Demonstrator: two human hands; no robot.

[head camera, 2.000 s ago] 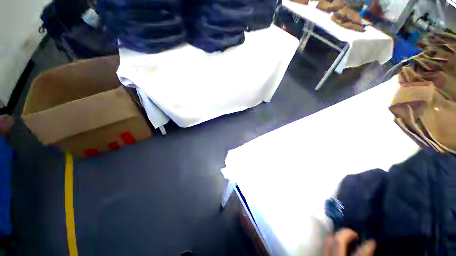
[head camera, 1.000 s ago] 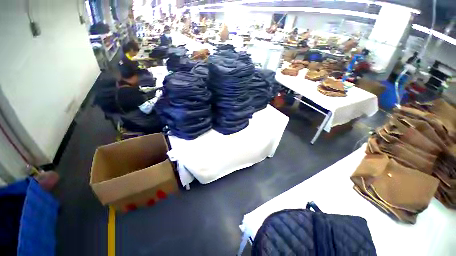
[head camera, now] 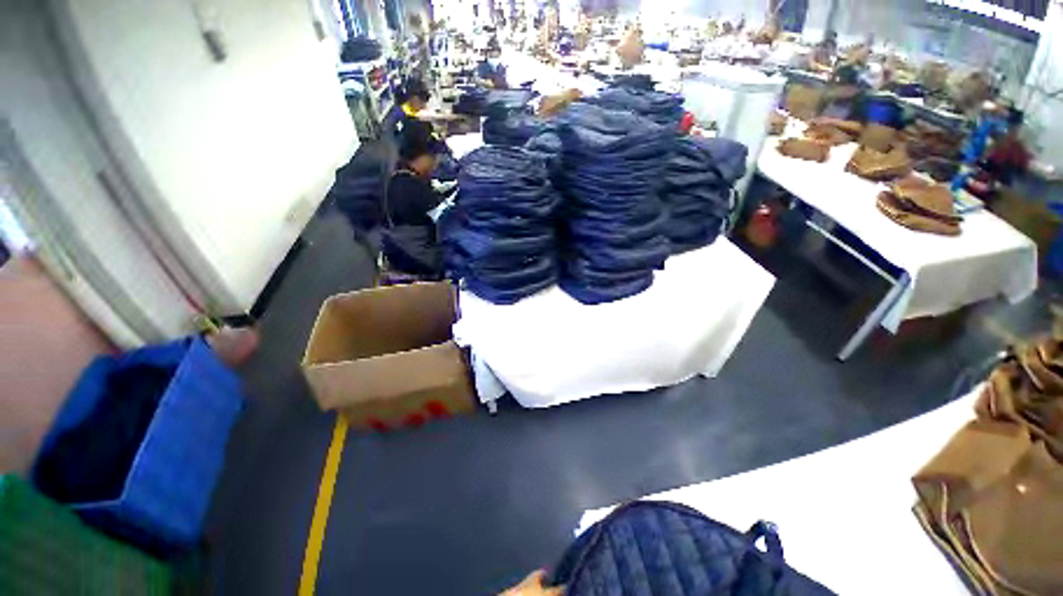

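Note:
A dark navy quilted backpack (head camera: 659, 553) shows at the bottom edge, in front of the near white table (head camera: 816, 489). Its rounded top and short top handle point up, and its lower part is cut off by the frame. My left hand (head camera: 536, 584) shows only as a small bit of fingers at the bottom edge, against the bag's left side; its grip is mostly hidden. My right hand is not in view.
Brown bag pieces (head camera: 991, 501) lie on the near table at right. Tall navy backpack stacks (head camera: 612, 204) stand on another white table. A carton (head camera: 391, 378), blue crate (head camera: 181, 442) and green tote (head camera: 70, 553) are at left. A seated person (head camera: 410, 204) is behind the carton.
The view has swung left, bringing the blue crate further in and the green tote into view. The backpack still shows at the bottom, and fingers now show beside it.

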